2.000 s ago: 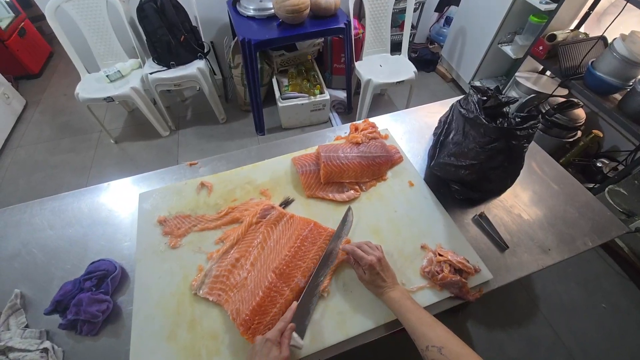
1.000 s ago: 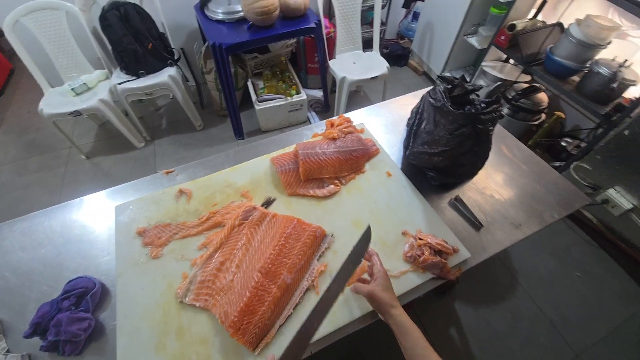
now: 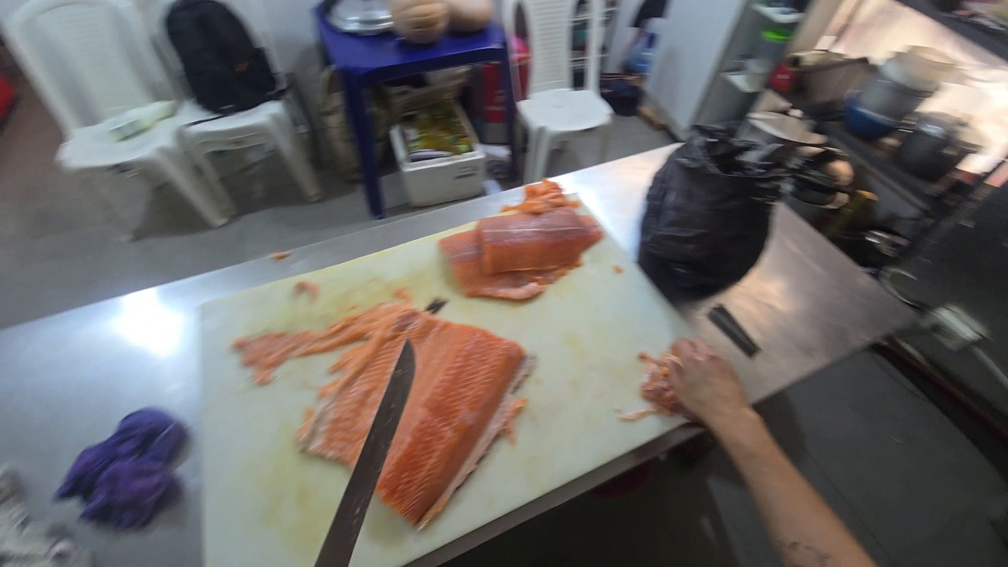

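A large salmon fillet (image 3: 441, 402) lies on the white cutting board (image 3: 598, 354), with ragged strips of flesh at its upper left. Above it, the long blade of a knife (image 3: 370, 465) rises from the bottom edge; its handle and my left hand are out of frame. My right hand (image 3: 703, 378) rests on a small pile of salmon trimmings (image 3: 657, 386) at the board's right corner; the fingers partly cover the pile, and whether they grip any is unclear. Stacked salmon pieces (image 3: 535, 244) lie at the back of the board, with more scraps (image 3: 543, 197) behind them.
On the steel table (image 3: 827, 283), a black plastic bag (image 3: 709, 213) stands right of the board, near a dark narrow object (image 3: 732, 331). A purple cloth (image 3: 126, 468) lies at left. Beyond are white chairs (image 3: 563, 110), a blue table (image 3: 417, 55) and shelved pots (image 3: 898, 87).
My right hand has moved from the fillet's edge to the trimmings pile, a small piece between its fingers one second ago. The knife has left the fillet's right edge. My left hand has gone out of view.
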